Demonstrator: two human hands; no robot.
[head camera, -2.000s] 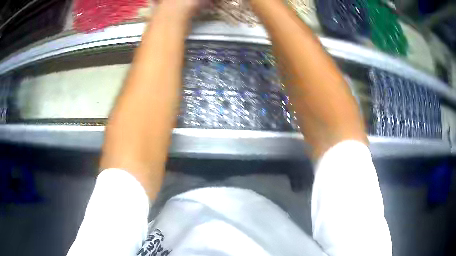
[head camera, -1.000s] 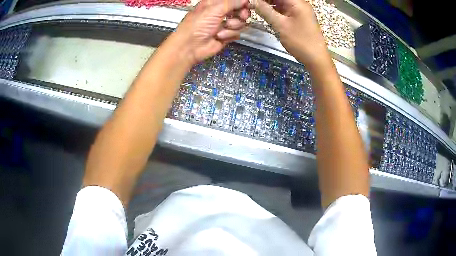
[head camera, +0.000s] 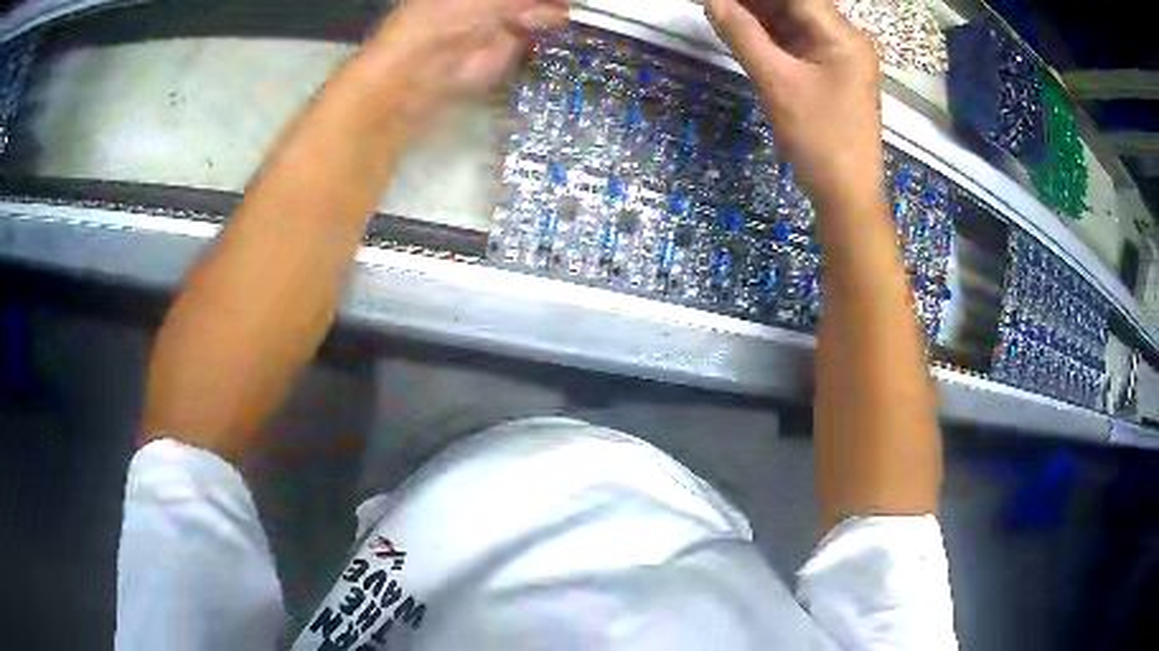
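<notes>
A PCB panel (head camera: 661, 191), dense with silver and blue parts, lies between the conveyor rails in front of me. My left hand (head camera: 464, 45) is bare, blurred and cut by the top edge, over the panel's upper left corner; its fingers point right. My right hand (head camera: 807, 64) is bare, also cut by the top edge, above the far rail at the panel's upper side. Whether either hand holds small parts cannot be told.
The near rail (head camera: 572, 318) runs across the view. The cream line bed (head camera: 165, 115) shows at left. Another PCB panel (head camera: 1052, 324) lies at right. Beyond the far rail are a pale component heap (head camera: 900, 36), a dark bin (head camera: 998, 89) and a green pile (head camera: 1064, 153).
My hands have moved apart, the left one leftward and down. The panel sits further right in view. The red heap has left the view.
</notes>
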